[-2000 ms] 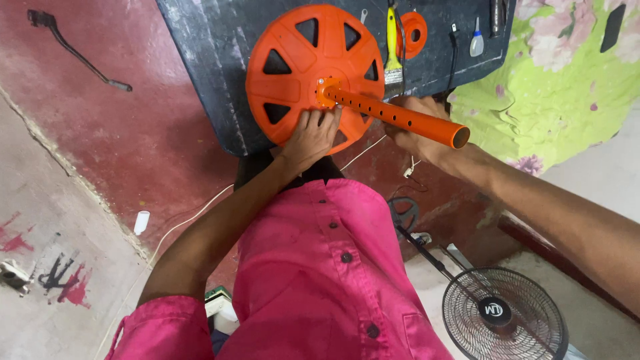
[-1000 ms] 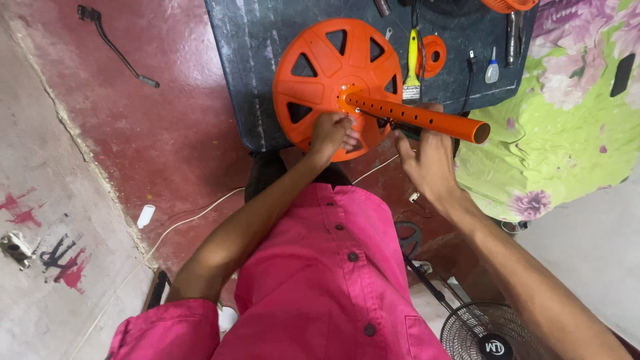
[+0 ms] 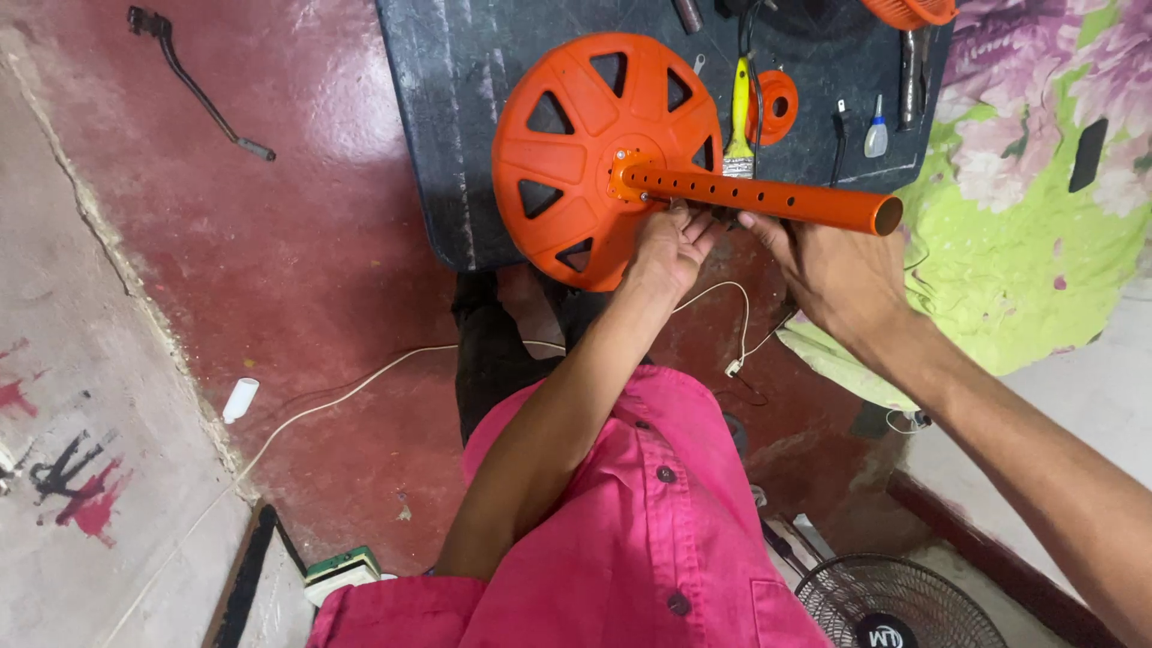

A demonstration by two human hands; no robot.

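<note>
A round orange plastic base (image 3: 558,153) with triangular openings lies at the near edge of a dark table. From its middle rises an orange tube (image 3: 765,195) with a row of holes, bolted on by a square flange (image 3: 626,175). My left hand (image 3: 675,243) is below the tube near the flange, palm partly up, fingers bent at a screw or small tool. My right hand (image 3: 832,270) is under the tube's outer half, its thumb toward my left fingers. A dark, thin tool seems to lie between the hands; the tube and fingers hide most of it.
On the table (image 3: 441,207) lie a yellow-handled brush (image 3: 740,108), an orange ring (image 3: 776,108), a small glue bottle (image 3: 876,135) and a metal tube (image 3: 911,81). A floral cloth (image 3: 1017,261) is at the right. A bent metal lever (image 3: 198,90), a white cord (image 3: 360,382) and a fan (image 3: 900,598) are lower down.
My left hand has moved from the base's lower part to the underside of the tube, closer to my right hand. The view has shifted somewhat.
</note>
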